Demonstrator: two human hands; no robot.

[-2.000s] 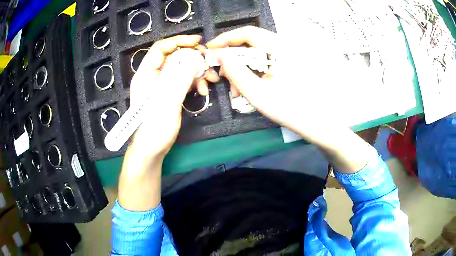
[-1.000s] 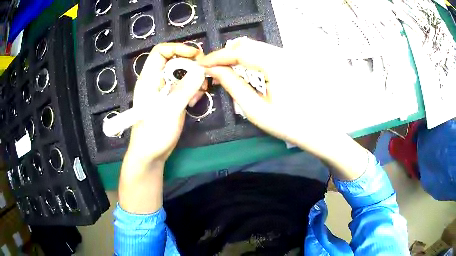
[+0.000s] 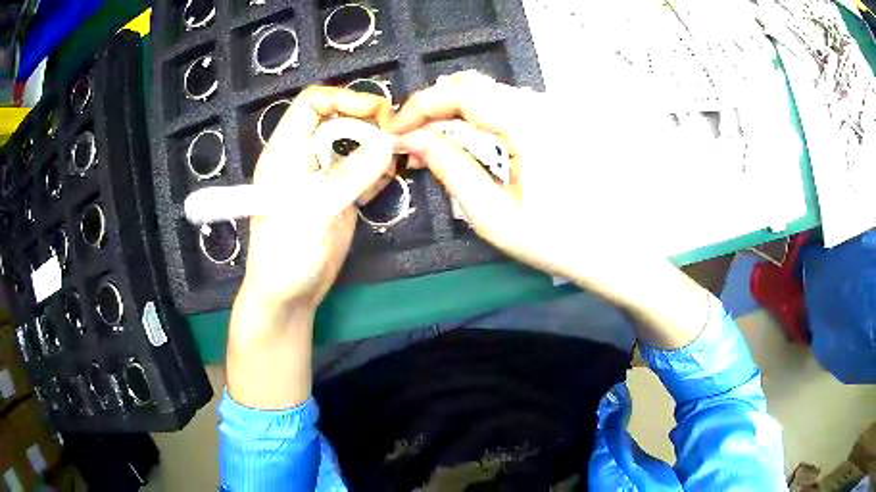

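My left hand (image 3: pixel 303 192) holds a pale round watch head (image 3: pixel 338 144) with a small dark centre. A white strap (image 3: pixel 226 203) sticks out to the left from under this hand, over the foam tray. My right hand (image 3: pixel 471 154) meets the left at the fingertips, pinching at the watch's right edge. White pieces show beside its palm; whether it holds them or they lie in the tray, I cannot tell. The exact joint is hidden by the fingers. The black foam tray (image 3: pixel 413 252) below holds several ring-like watch heads, one (image 3: pixel 386 204) just under my hands.
A second black foam tray (image 3: pixel 144 240) full of watch heads stands at the left. A bright white sheet (image 3: pixel 663 192) with many loose straps lies right of the tray, and another strap pile (image 3: pixel 836 115) lies far right. A person's blue sleeve (image 3: pixel 840 307) shows at the right edge.
The watch head has come into view between the left fingers, showing its dark centre. The strap's free end has swung up from lower left to nearly level. Both hands stay close together.
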